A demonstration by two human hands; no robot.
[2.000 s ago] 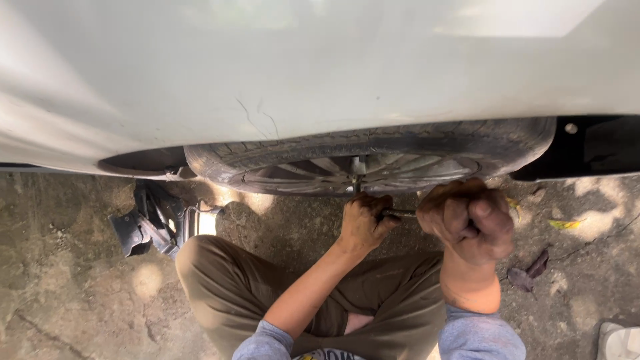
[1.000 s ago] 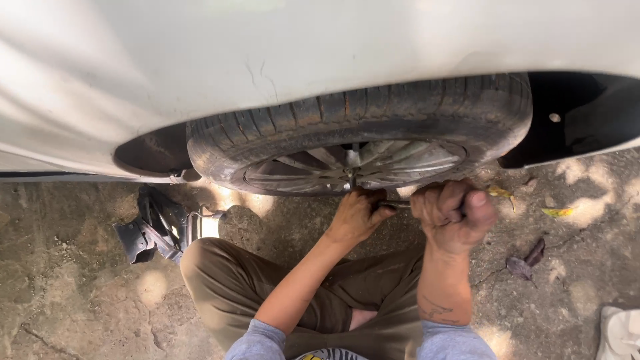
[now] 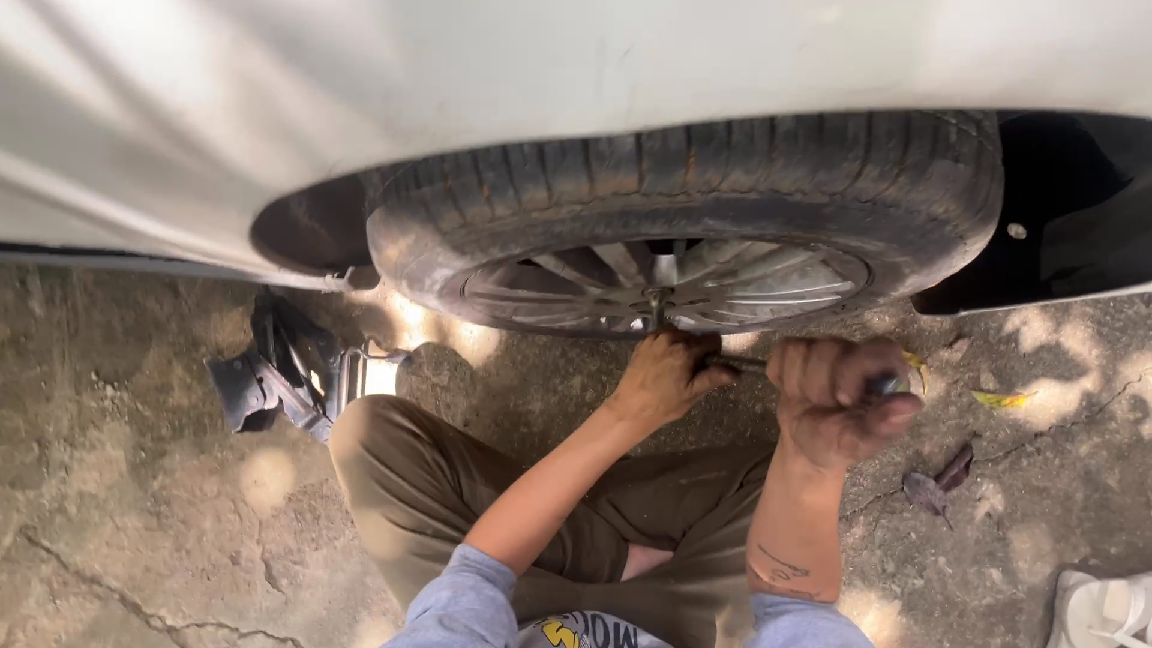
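Observation:
A metal wrench (image 3: 745, 364) reaches from the hub area of the car wheel (image 3: 792, 292) out to the right. Its socket end (image 3: 656, 304) meets the middle of the spoked rim. My left hand (image 3: 668, 373) is closed around the wrench's head, close to the rim. Farther right, my right hand (image 3: 844, 391) grips the handle, whose rounded end shows between the fingers and thumb. The worn, dusty tire (image 3: 684, 171) stands in the wheel arch just beyond both hands. Which fastener the socket sits on is hidden.
The pale car body (image 3: 540, 72) hangs over the wheel. A dark folded metal object, possibly a jack (image 3: 288, 369), lies on the concrete ground (image 3: 144, 486) at the left. Dry leaves (image 3: 940, 481) lie at the right, and a light sandal (image 3: 1102, 607) is at the lower right corner.
The view has tilted, so more tire tread shows. Both hands have kept their hold on the wrench, with no plain change in their grip.

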